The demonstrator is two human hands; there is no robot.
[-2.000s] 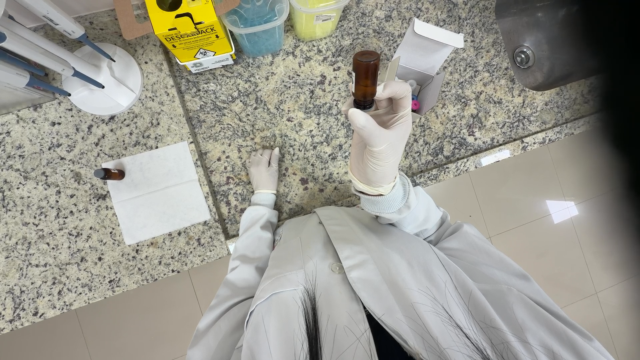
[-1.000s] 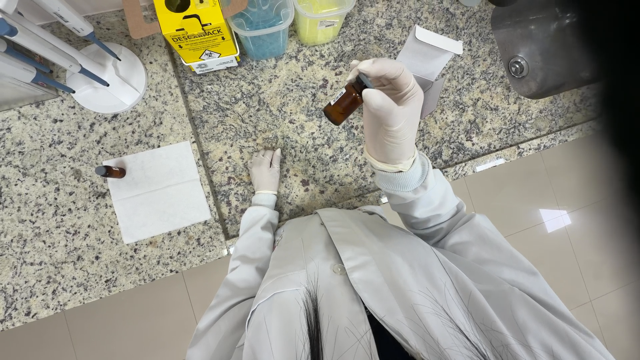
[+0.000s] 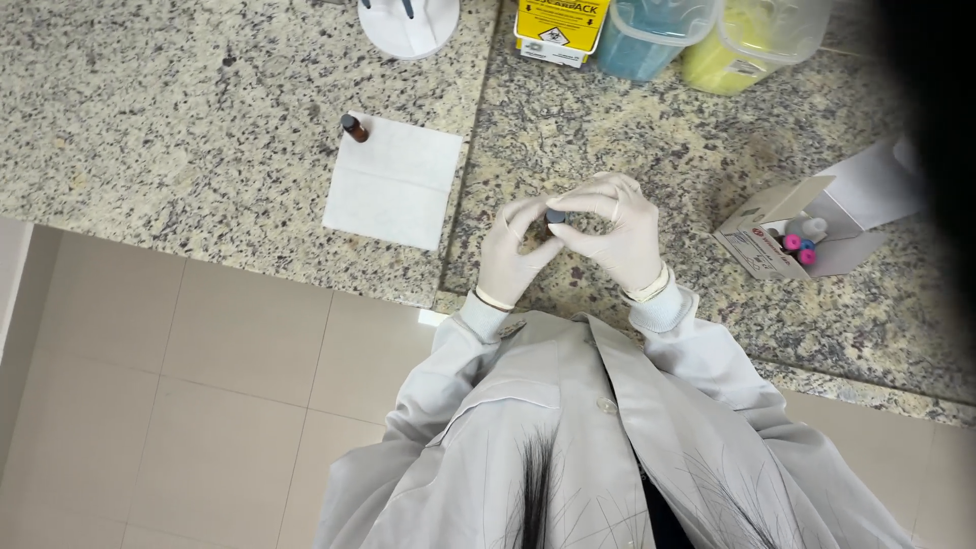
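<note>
Both my hands wear pale latex gloves and meet over the granite counter in front of my lab coat. Between them is an amber glass vial with a dark cap (image 3: 556, 216), its body mostly hidden by fingers. My right hand (image 3: 616, 225) grips the cap with thumb and index finger. My left hand (image 3: 518, 248) closes on the vial from the other side. To the left, a second, small amber vial with a dark cap (image 3: 355, 128) lies on the upper left corner of a folded white paper sheet (image 3: 391, 183).
An open white carton (image 3: 762, 248) at the right holds several small bottles with pink and blue caps. At the back stand a yellow sharps box (image 3: 560, 23), a blue-filled tub (image 3: 637, 53) and a yellow-filled tub (image 3: 724, 65). A white round stand base (image 3: 409, 27) is at the upper left.
My right hand has brought the amber vial down in front of my chest. My left hand has risen from the counter's edge and joined it at the vial. The view has shifted left.
</note>
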